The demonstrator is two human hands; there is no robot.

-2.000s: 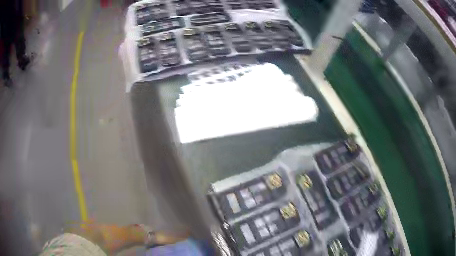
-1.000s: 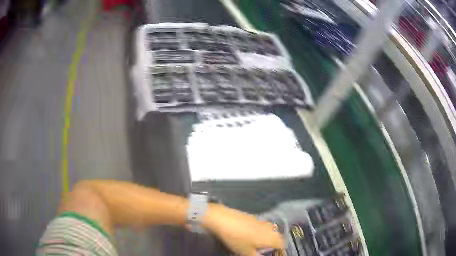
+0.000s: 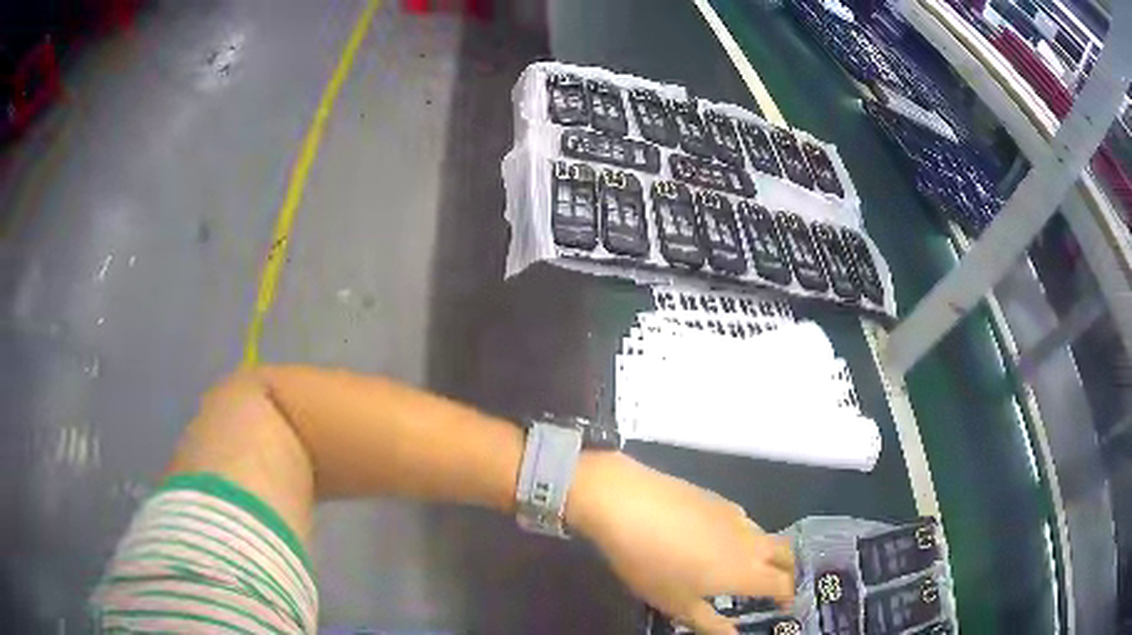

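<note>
My left hand point(image 3: 680, 536) is bare, with a pale watch on the wrist. It reaches in from the left over the near clear tray point(image 3: 819, 536) at the bottom edge. Its fingers are bent down at a black case point(image 3: 742, 607); the fingertips are partly hidden, and I cannot tell whether they hold anything. Other black cases point(image 3: 896, 555) with gold-edged camera frames lie in the tray's pockets, and the picture's edge cuts the tray off. My right hand is out of the picture.
A pile of white dotted sticker sheets point(image 3: 745, 391) lies beyond the near tray. Behind it is a second clear tray point(image 3: 528, 186) full of black cases. A green belt point(image 3: 968, 434) and a slanted pale post point(image 3: 981, 267) are at the right. A yellow line point(image 3: 288, 211) crosses the floor at the left.
The view has shifted, so the far tray and sheets appear further right. My left forearm, low at the picture's edge two seconds ago, now extends over the near tray, with the hand at its cases.
</note>
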